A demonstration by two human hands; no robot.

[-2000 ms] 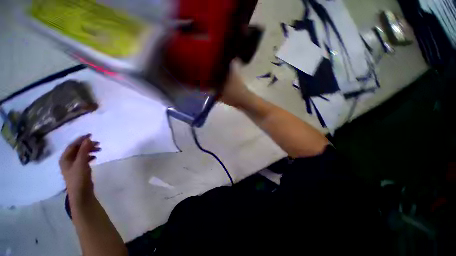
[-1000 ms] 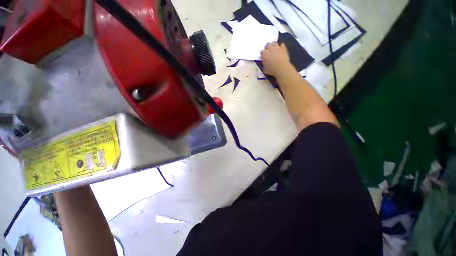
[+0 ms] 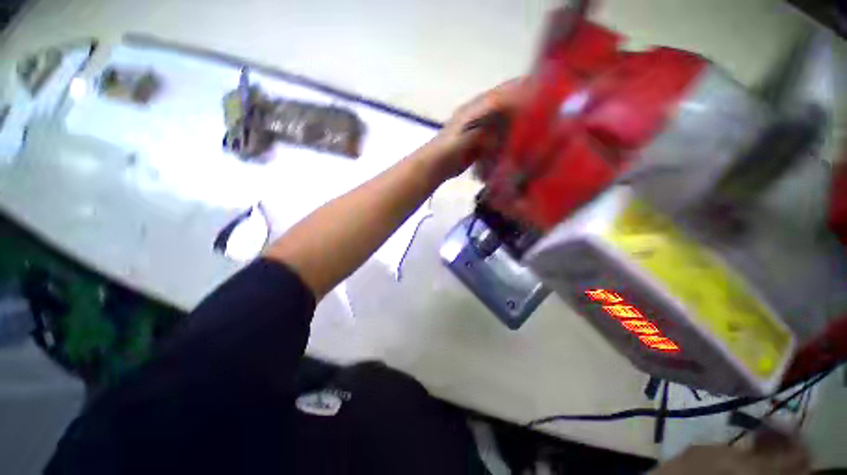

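Observation:
The red cloth cutting machine (image 3: 594, 121) fills the upper right, blurred. Its white control box (image 3: 641, 334) shows lit red digits and a yellow label. The grey base plate (image 3: 501, 278) lies on the cream table. My left hand (image 3: 474, 130) is at the left side of the red housing; its fingers are partly hidden behind it, so its grip cannot be told. My right hand (image 3: 734, 459) is blurred and cut off by the bottom edge at the lower right, with its fingers unclear. White paper marker (image 3: 371, 172) lies left of the machine, under my left forearm.
A wrapped weight (image 3: 311, 127) rests on the paper, with a smaller one (image 3: 243, 125) at its left end. Another lump (image 3: 130, 85) lies further left. A black cable (image 3: 613, 415) runs below the control box, near dark strips (image 3: 661, 408). The cream table (image 3: 418, 334) borders my dark clothing.
The view has swung, so the machine now stands at the right. My left hand now shows beside the red housing. My right hand, earlier on the offcuts, is now at the bottom edge.

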